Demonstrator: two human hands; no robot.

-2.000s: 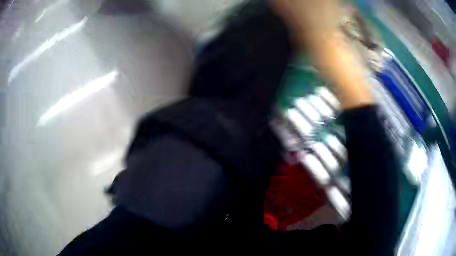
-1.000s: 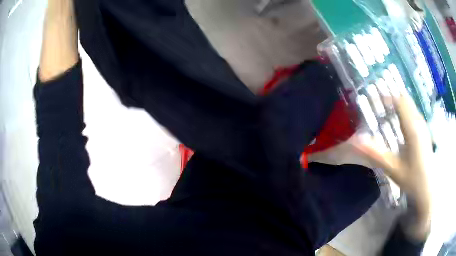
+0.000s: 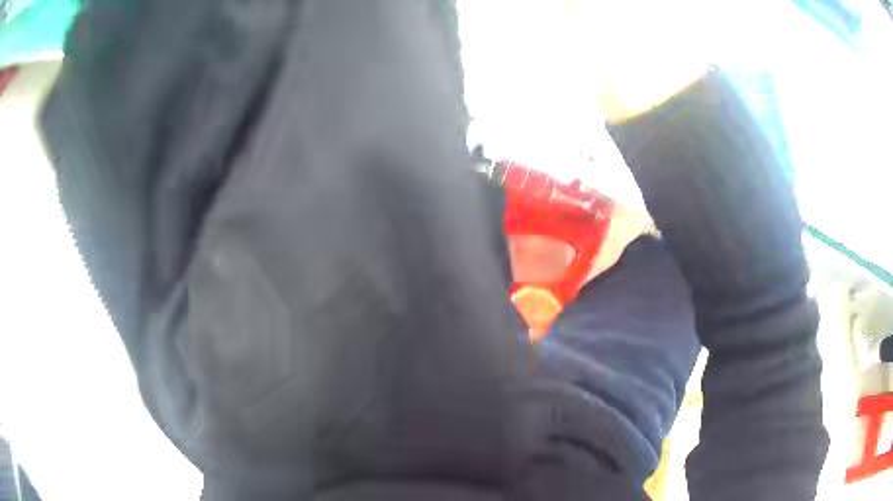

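Note:
A large dark cloth or garment (image 3: 294, 245) fills the left and middle of the view, close to the camera and blurred. I cannot tell whether part of it is my left sleeve. My left hand is not visible. My right arm, in a dark sleeve, reaches up at the right. Only a bit of bare wrist from my right hand (image 3: 641, 96) shows at the cuff; the fingers are lost in bright glare, so their state is hidden.
A red crate or stool (image 3: 578, 220) stands beside my dark-clothed leg (image 3: 622, 333). Another red object (image 3: 873, 440) is at the far right edge. A green surface (image 3: 34, 34) shows at the upper left. Much of the background is washed out.
The view has shifted; the tray of white pieces under my right hand is no longer discernible. The dark cloth now covers much more of the view. My left forearm is no longer distinguishable.

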